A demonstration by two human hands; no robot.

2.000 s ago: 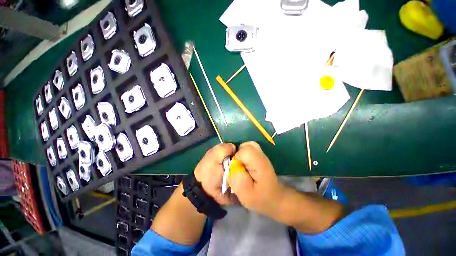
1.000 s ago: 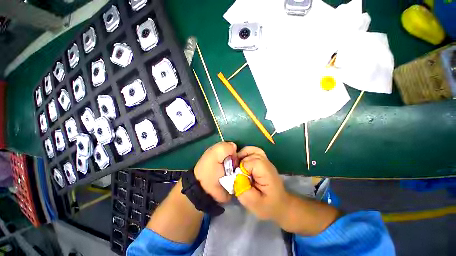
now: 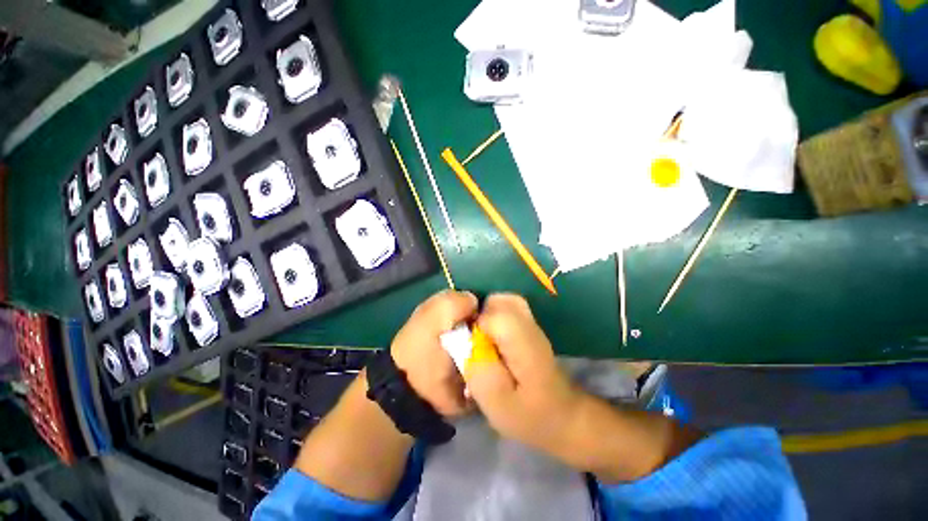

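My left hand [image 3: 432,351], with a black band at the wrist, is closed around a small housing that the fingers almost wholly hide. My right hand [image 3: 524,366] wears yellow finger cots and presses a folded white wipe [image 3: 457,347] against it. Both hands touch each other in front of the bench edge. A silver-white housing [image 3: 498,71] with a dark round centre lies at the left edge of the white sheets [image 3: 580,153]. Another housing [image 3: 607,12] lies on the sheets at the top, cut by the frame.
A black grid tray [image 3: 392,193] of housings, some piled up, stands left. An orange stick [image 3: 499,221] and thin tan sticks [image 3: 698,251] lie on the green bench. A loose yellow cot [image 3: 664,172] is on the sheets. A brown-wrapped container [image 3: 855,158] stands right. A dark tray [image 3: 270,407] is below.
Compared with one second ago, the right fingers have closed in on the left hand, and the shiny part seen between the hands is now covered. The wipe has shifted slightly up.
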